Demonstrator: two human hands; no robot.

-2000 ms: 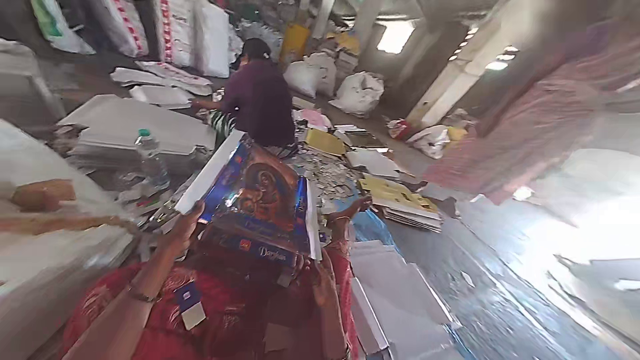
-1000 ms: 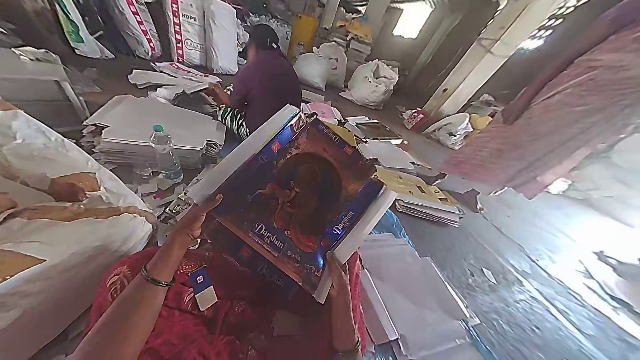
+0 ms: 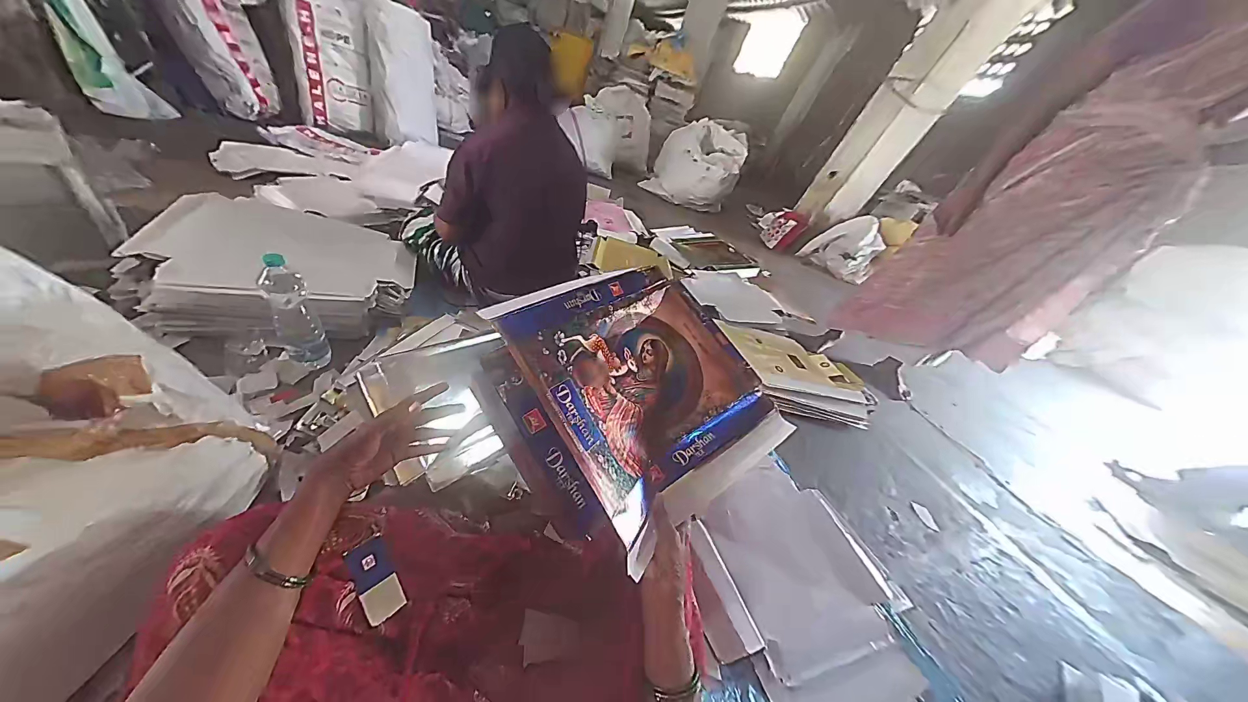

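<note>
A printed cardboard sheet (image 3: 643, 375), blue and brown with a glossy picture and white flaps, is tilted above my lap. My right hand (image 3: 668, 551) grips its lower edge, the fingers partly hidden behind it. My left hand (image 3: 380, 444) is spread, palm showing, left of the sheet. Beside and behind that hand is a shiny transparent plastic film (image 3: 453, 414), which seems to adjoin the printed sheet; whether the hand touches it I cannot tell. A small blue and cream card piece (image 3: 375, 580) lies on the red cloth over my lap.
A plastic bottle (image 3: 292, 312) with a green cap stands before stacked white cardboard (image 3: 263, 258). A seated person (image 3: 517, 185) is ahead, another person in pink cloth (image 3: 1033, 214) at right. White flat boards (image 3: 799, 575) and yellow ones (image 3: 790, 366) lie to my right; sacks (image 3: 697, 161) stand behind.
My left hand has let go of the printed sheet's left side and moved away from it, fingers spread. The sheet has turned in my right hand, and the transparent film now shows at its left.
</note>
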